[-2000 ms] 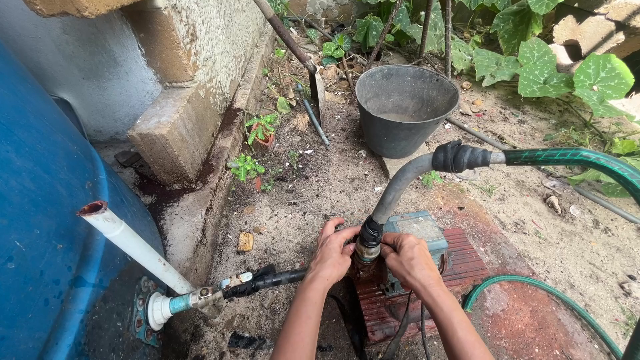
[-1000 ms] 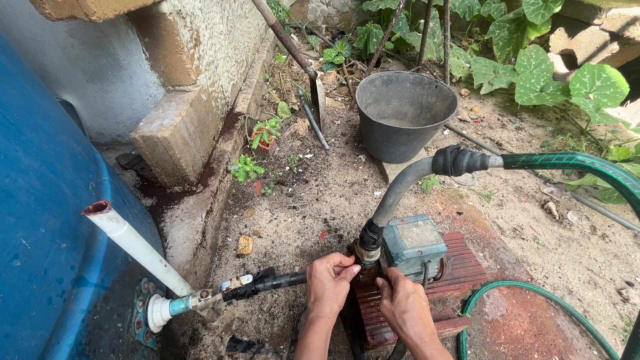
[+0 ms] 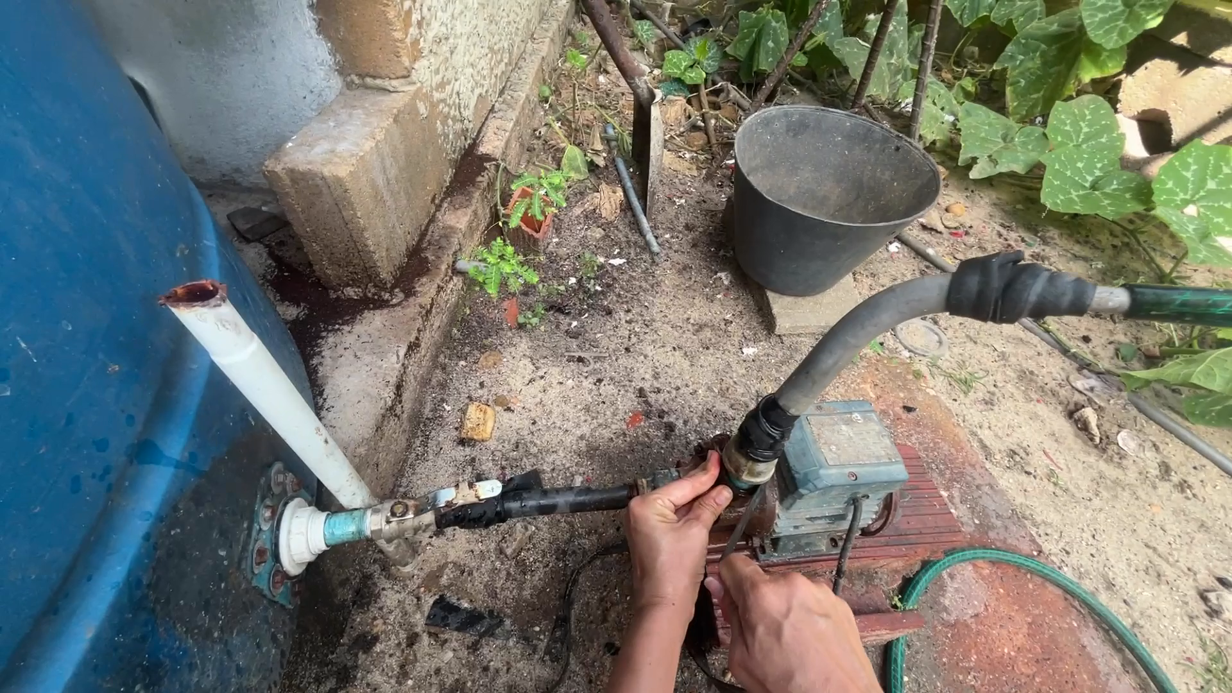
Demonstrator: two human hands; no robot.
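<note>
My left hand [image 3: 674,534] pinches at the base of the upright fitting [image 3: 747,462] on the water pump, where a black-taped grey pipe [image 3: 857,327] rises from it. A thin dark strip [image 3: 743,525] runs from that fitting down to my right hand [image 3: 789,616], whose fingers are closed around its lower part. Beside my hands stands the pump's blue-grey motor [image 3: 839,472] on a red slatted base [image 3: 929,510]. From the pump's left side a black pipe [image 3: 568,499] leads to a valve [image 3: 402,518] and a white fitting on the blue tank [image 3: 87,385].
An open-topped white pipe [image 3: 274,395] leans by the tank. A black bucket [image 3: 818,212] stands on a block behind the pump. A green hose [image 3: 1039,573] curves at the lower right. Near the wall are a shovel [image 3: 647,125], a loose grey pipe [image 3: 633,192] and small plants.
My right hand has moved down, away from the fitting, and a strip now shows stretched between it and the fitting. My left hand stays beside the fitting.
</note>
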